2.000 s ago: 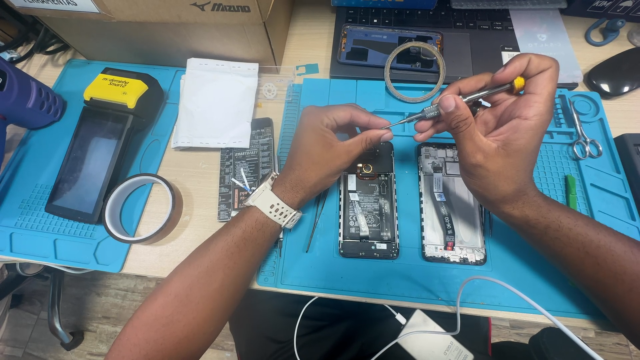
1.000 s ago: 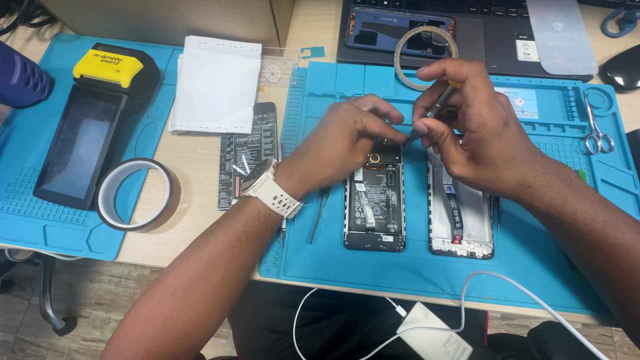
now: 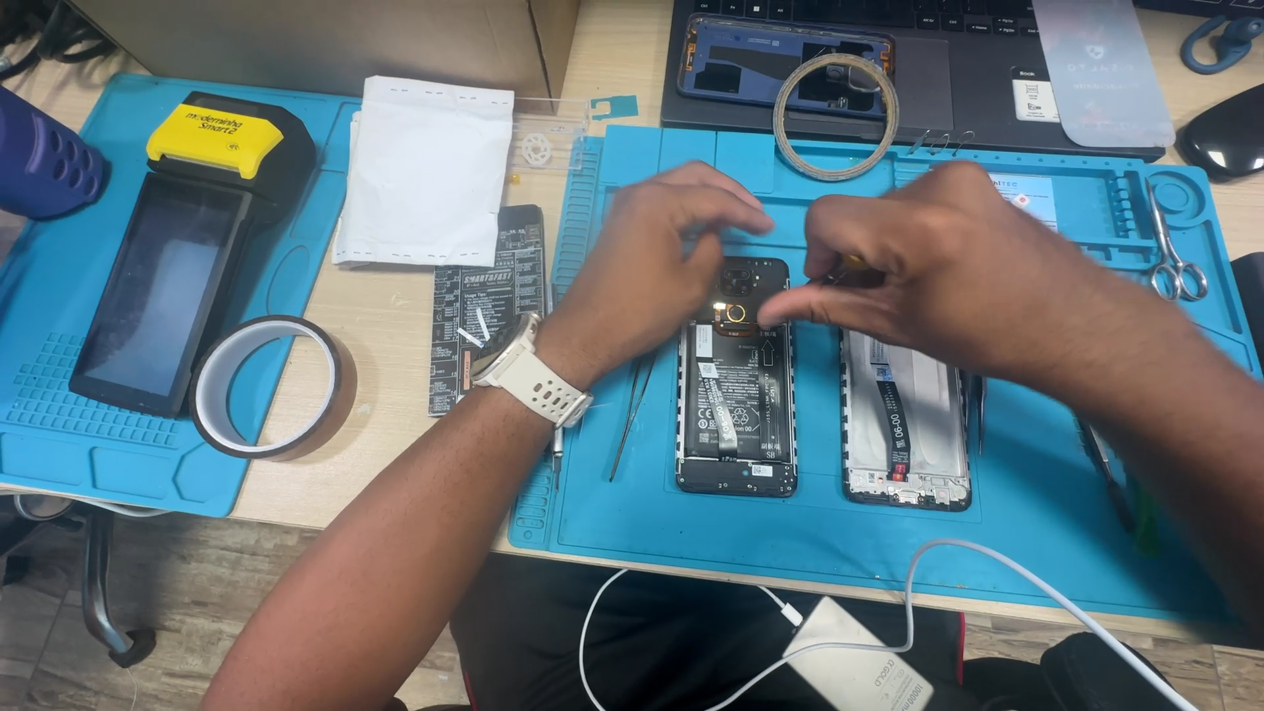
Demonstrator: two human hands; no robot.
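Note:
An opened smartphone with its battery showing (image 3: pixel 741 415) lies on the blue silicone repair mat (image 3: pixel 691 543). Beside it on the right is a second phone frame (image 3: pixel 904 434) with a dark flex cable. My left hand (image 3: pixel 652 257), with a watch on the wrist, is over the upper left of the battery phone, fingers bent; nothing plain shows in it. My right hand (image 3: pixel 889 257) is curled above both phones around a screwdriver, of which only a bit of the yellow end (image 3: pixel 857 263) shows. The driver's shaft and tip are hidden. Tweezers (image 3: pixel 632 420) lie left of the battery phone.
A tape ring (image 3: pixel 837 173) rests by a blue phone back cover (image 3: pixel 731 69) on the laptop. Scissors (image 3: pixel 1170 247) lie at the right. Leftward are a white packet (image 3: pixel 430 173), a tape roll (image 3: pixel 219 434) and a card terminal (image 3: pixel 163 286). A white cable (image 3: pixel 1027 563) crosses the front edge.
The screwdriver, in plain sight between my hands two seconds ago, is now mostly hidden in my right hand. My hands have come apart from each other, and the right is lower over the phones.

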